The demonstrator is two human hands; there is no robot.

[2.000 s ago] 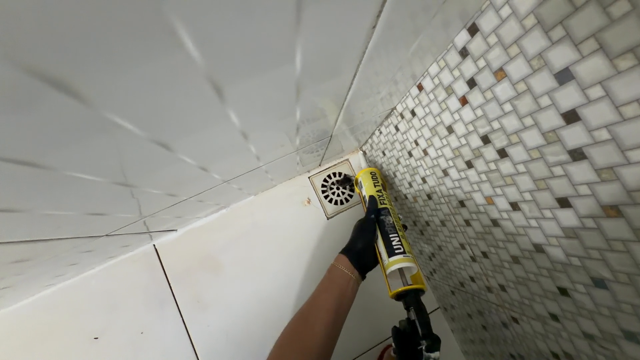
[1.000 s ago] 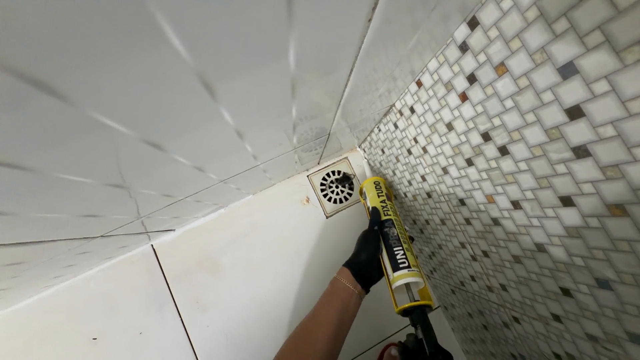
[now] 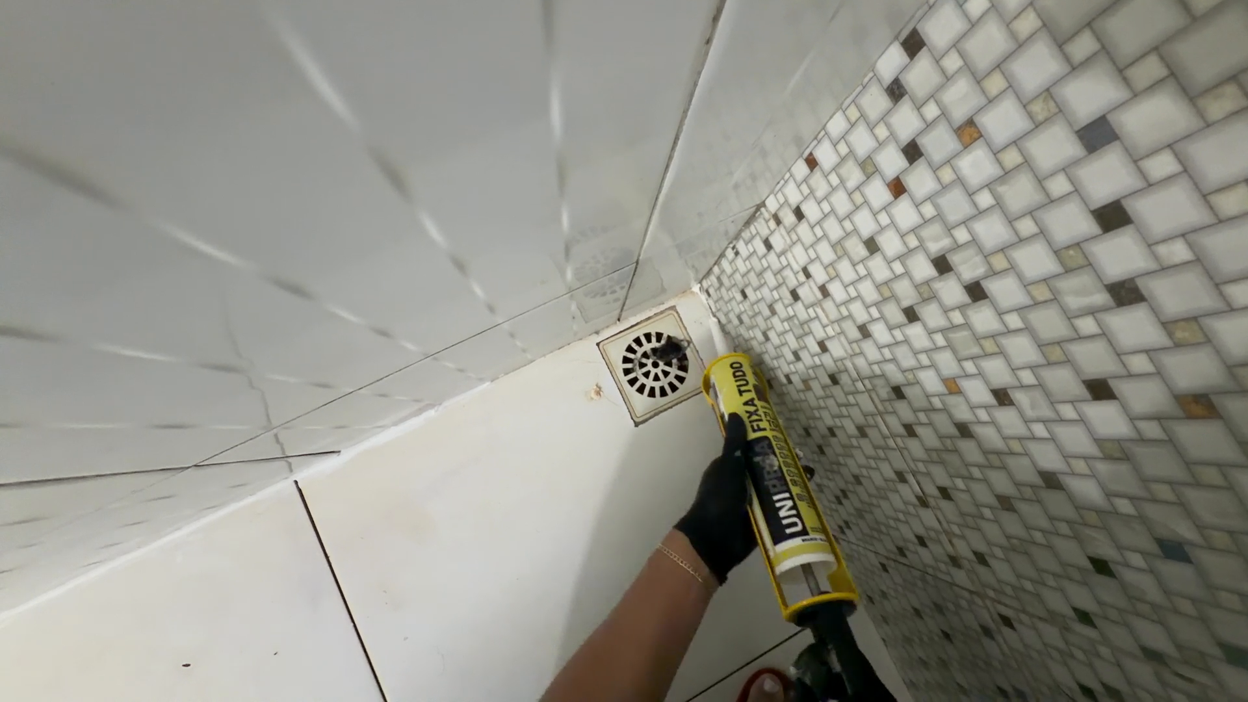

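Note:
A yellow caulking gun (image 3: 846,585) holds a sealant cartridge (image 3: 775,468) with printed writing, its front end pointing at the corner where the floor meets the mosaic wall. My left hand (image 3: 720,512), in a black glove, grips the cartridge and gun frame from the left. At the bottom edge my right hand (image 3: 829,673), gloved in black and partly cut off, is around the handle. Just left of the gun's front end lies a square floor drain (image 3: 655,367) with a round grate, a dark clump on its upper right. The nozzle tip is hidden.
A glossy white tiled wall (image 3: 439,195) rises on the left, and a mosaic tile wall (image 3: 1024,292) on the right. They meet behind the drain. The pale tiled floor (image 3: 468,526) has dark joints. A bit of a red item (image 3: 765,682) shows at the bottom edge.
The caulking gun and both hands have moved back from the corner, a little down and to the right. The gun's front end was beside the drain grate's upper right in the oldest frame.

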